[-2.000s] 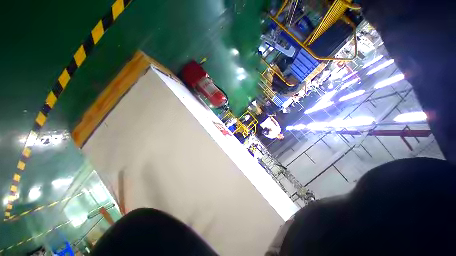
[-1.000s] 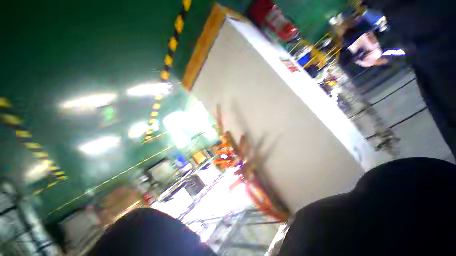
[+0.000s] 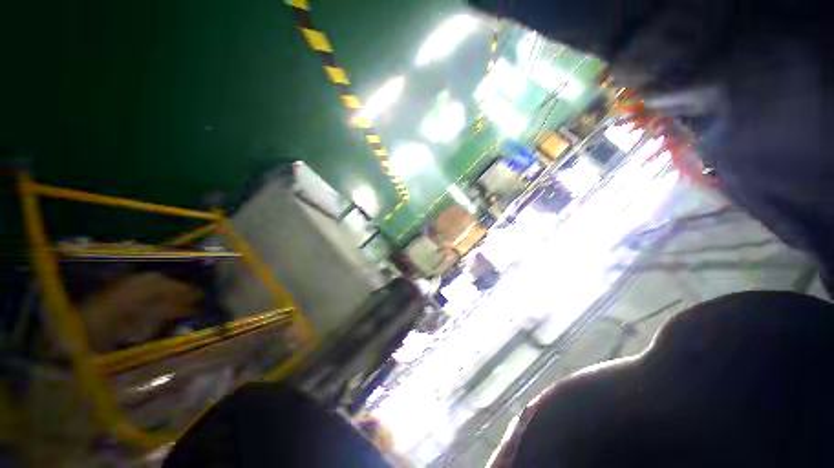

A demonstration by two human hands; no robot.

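No hand shows. Two smooth black humps, possibly headgear, cover the lower edge: a small one (image 3: pixel 274 425) left of centre and a larger one (image 3: pixel 686 393) at the right. Dark cloth folds, apparently clothing (image 3: pixel 741 119), fill the upper right. Nearest at the left is a yellow tube-frame trolley (image 3: pixel 151 352) holding blurred brown items. The view is strongly tilted and blurred.
A pale grey box-shaped cabinet (image 3: pixel 306 247) stands beside the trolley. A long, brightly lit bench (image 3: pixel 539 292) runs diagonally with boxes along it. Orange-red parts (image 3: pixel 654 128) lie near its far end. Yellow-black tape (image 3: pixel 343 78) crosses the green floor.
The view has swung past the large white panel, which is gone from sight. The yellow trolley and grey cabinet have come in at the left. The orange-red parts have shifted to the upper right.
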